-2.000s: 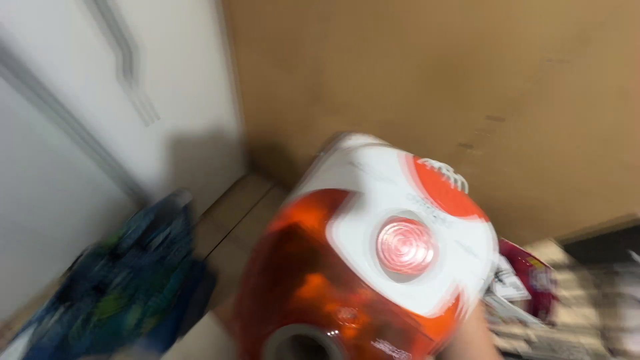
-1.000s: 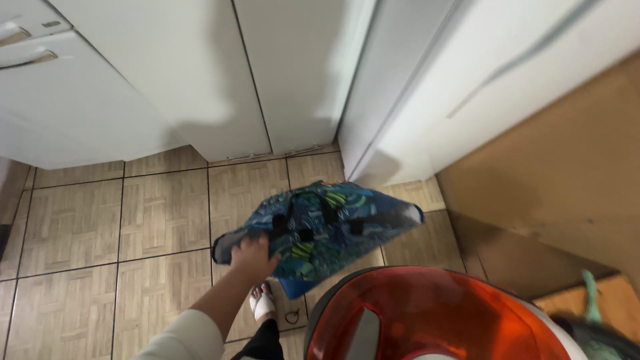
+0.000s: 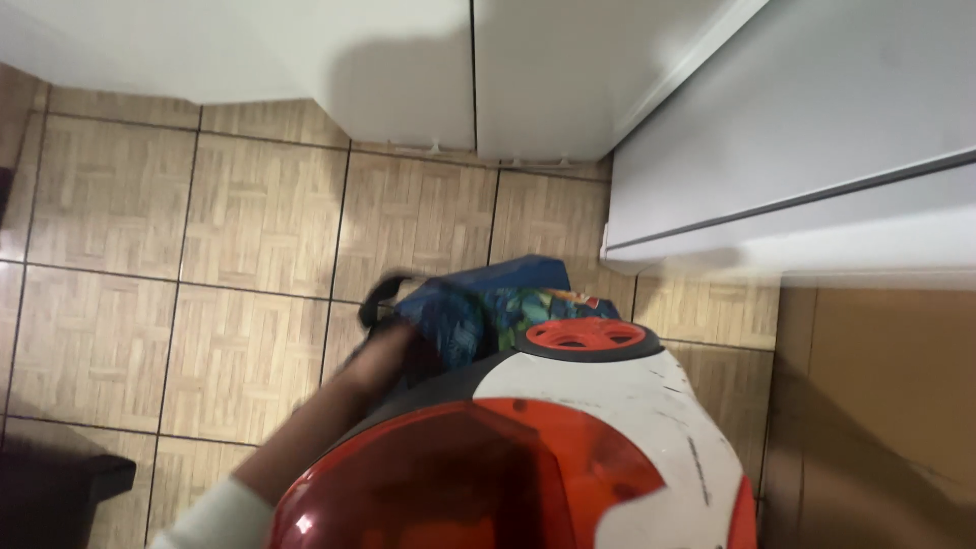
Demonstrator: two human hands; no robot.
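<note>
A red, white and black canister vacuum cleaner (image 3: 610, 427) fills the lower middle of the head view, a red-spoked wheel at its top. Behind it is a blue patterned fabric bag (image 3: 450, 320) with a black strap. My left arm, in a white sleeve, reaches up along the vacuum's left side. My left hand (image 3: 400, 354) is at the bag, blurred, its fingers hidden in shadow and fabric. The vacuum is held up close to the camera; my right hand does not show.
White cabinets (image 3: 404, 76) line the top, and a white appliance or cabinet (image 3: 762, 145) stands at right. Beside it is a brown panel (image 3: 884, 381). Tiled floor (image 3: 252, 213) lies below. A dark object (image 3: 69, 488) is at the lower left.
The bag, spread wide a second ago with my left hand on its edge, is now bunched and partly behind the vacuum. The vacuum has turned, showing its wheel and white side.
</note>
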